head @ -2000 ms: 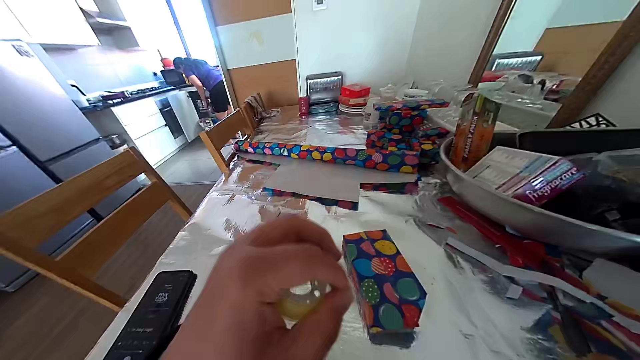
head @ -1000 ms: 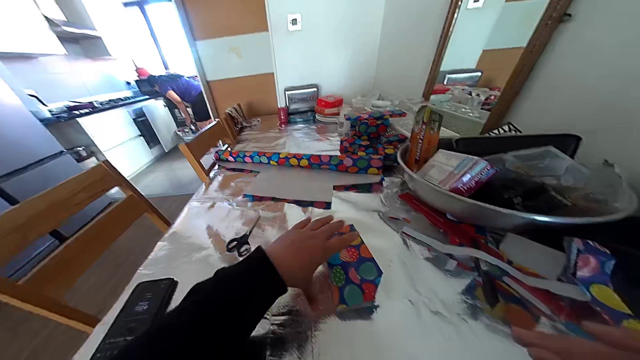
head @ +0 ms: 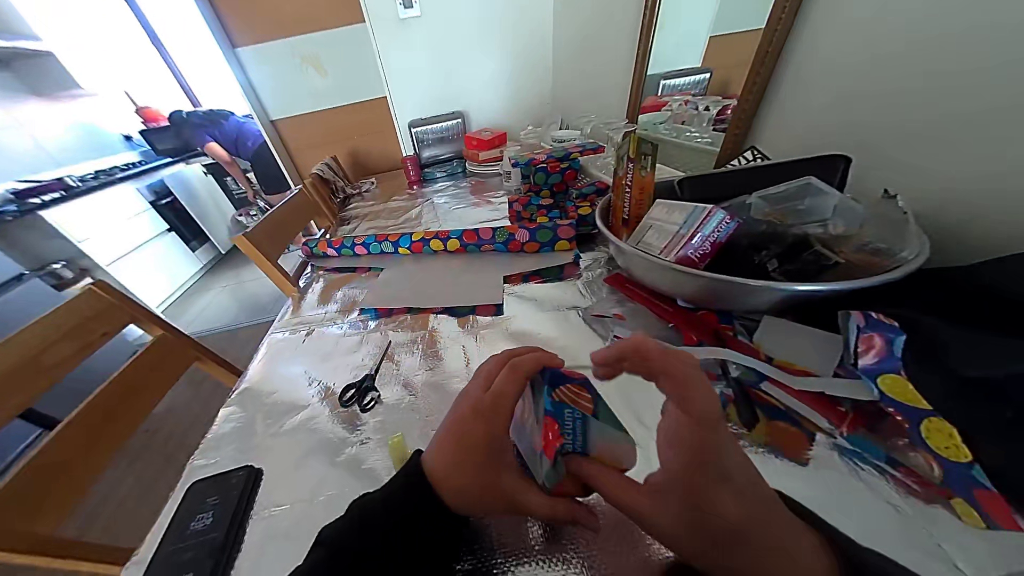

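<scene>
A small box partly covered in balloon-patterned wrapping paper [head: 572, 428] is held up over the foil-covered table, its printed end facing me. My left hand [head: 488, 440] grips it from the left side. At its lower right, my right hand [head: 688, 456] touches the end with the thumb, the other fingers raised and apart from it. Black-handled scissors [head: 365, 390] lie to the left. A yellowish tape roll [head: 398, 450], partly hidden, is beside my left wrist. Farther back, a long roll of the patterned paper [head: 440, 242] lies across the table above a cut sheet [head: 440, 284].
A black phone [head: 206, 524] lies at the near left edge. A large metal basin [head: 760, 284] of boxes and packaging stands at the right, with paper scraps and red ribbon-like strips [head: 664, 308] before it. Wrapped parcels [head: 552, 184] are behind. A person [head: 232, 144] bends in the kitchen.
My left hand has lifted the box from the tabletop and its end now faces me. My right hand has come from the far right to the box.
</scene>
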